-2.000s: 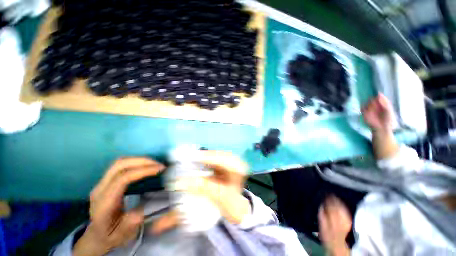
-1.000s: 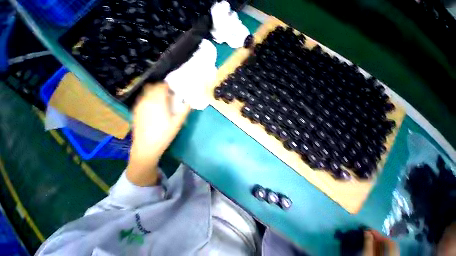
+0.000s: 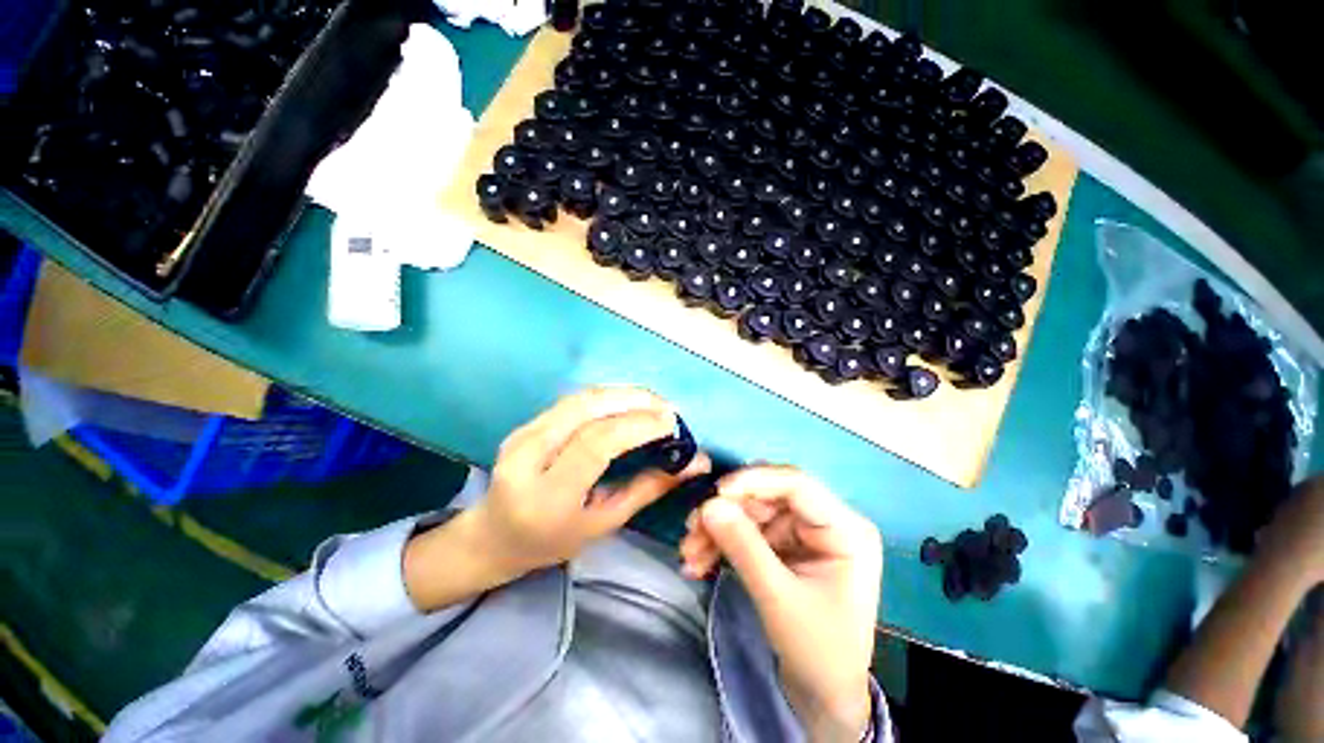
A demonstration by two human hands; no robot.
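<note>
My left hand is closed around glossy black plastic housing; its fingers hide how many pieces it holds. My right hand is just right of it, fingers curled and fingertips close to the housing. Whether a pad is between those fingertips cannot be told. A small loose pile of matte black pads lies on the bench to the right of my right hand. Rows of black housings stand on the tan cardboard sheet. A white glue bottle lies at the white cloth.
A black parts tray full of glossy parts is at the upper left. A white cloth lies beside it. A blue crate with cardboard is below the bench edge. At right are an open clear bag of black pads and another person's arm.
The three housings on the bench a second ago are gone from there, and my left hand has come from the cloth and holds housing. The glue bottle now shows lying by the cloth.
</note>
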